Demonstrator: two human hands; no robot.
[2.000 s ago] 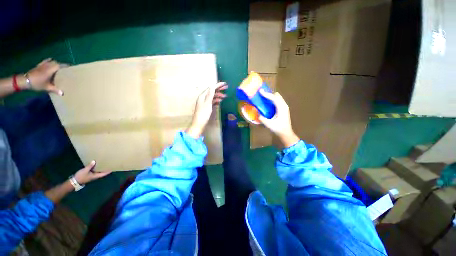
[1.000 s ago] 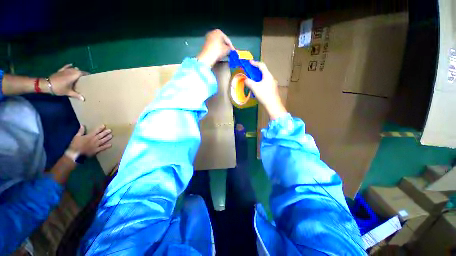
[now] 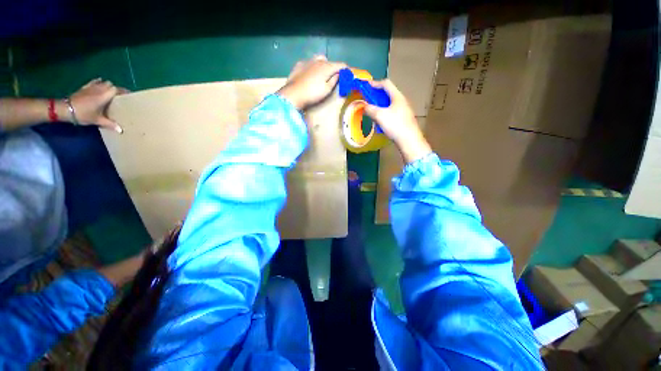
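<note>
A brown cardboard carton point(image 3: 239, 156) lies in front of me, with a shiny tape strip across its face. My right hand point(image 3: 393, 119) grips the blue tape dispenser point(image 3: 370, 90), which carries an orange-yellow tape roll, at the carton's right edge. My left hand point(image 3: 312, 83) is at the carton's upper right corner, beside the dispenser's head. Its fingertips are close together there; whether they pinch the tape end cannot be told.
Another person's hand point(image 3: 94, 105) holds the carton's upper left corner. A large flat printed carton point(image 3: 493, 145) stands to the right. Small brown boxes point(image 3: 580, 290) are stacked at lower right, near a blue object point(image 3: 533, 304). The floor is green with yellow marking lines.
My left hand has moved from the carton's right side to its upper right corner. The dispenser has come up against it. The other person's lower hand is now mostly hidden by dark hair.
</note>
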